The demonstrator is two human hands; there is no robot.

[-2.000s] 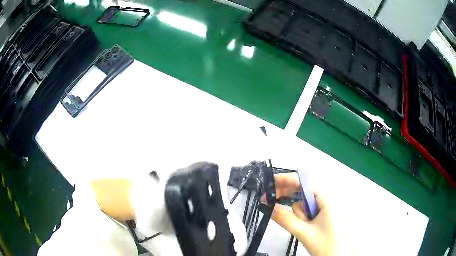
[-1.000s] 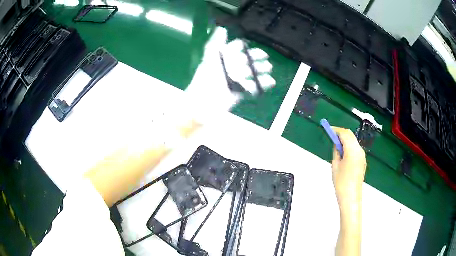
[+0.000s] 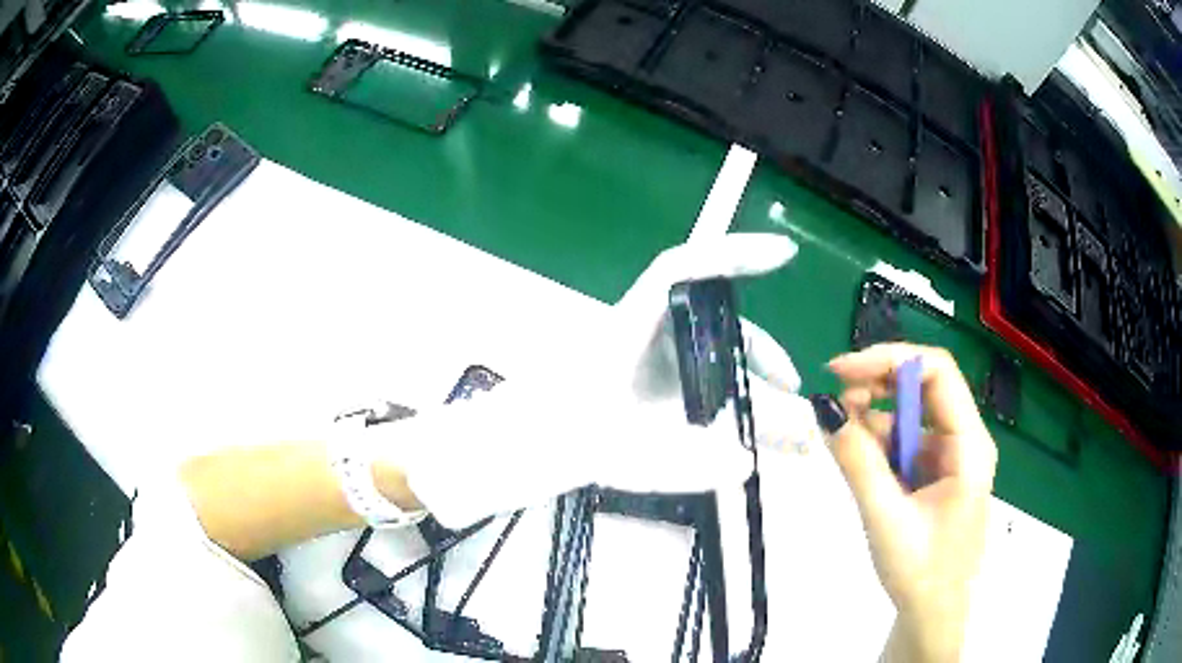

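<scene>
My left hand (image 3: 674, 376), in a white glove, holds a black phone middle frame (image 3: 706, 352) on edge above the white sheet, its solid end up and a thin rail running down. My bare right hand (image 3: 927, 492) holds a slim blue-purple tool (image 3: 907, 421) just right of the frame, apart from it; the tool's tip cannot be made out. Several black frames (image 3: 564, 576) overlap on the white sheet (image 3: 428, 266) below my left hand, which partly hides them.
A separate frame (image 3: 182, 214) lies on the sheet's left corner. Two frames lie on the green surface, upper left (image 3: 395, 84). More frames (image 3: 881, 311) lie right. A white strip (image 3: 723, 194) points away. Black trays (image 3: 804, 104) stand behind and left; a red-rimmed tray (image 3: 992, 259) stands right.
My left hand has come back from over the green to the sheet and holds a frame. A further frame lies upper left; the one beside the strip no longer shows. The view has shifted slightly.
</scene>
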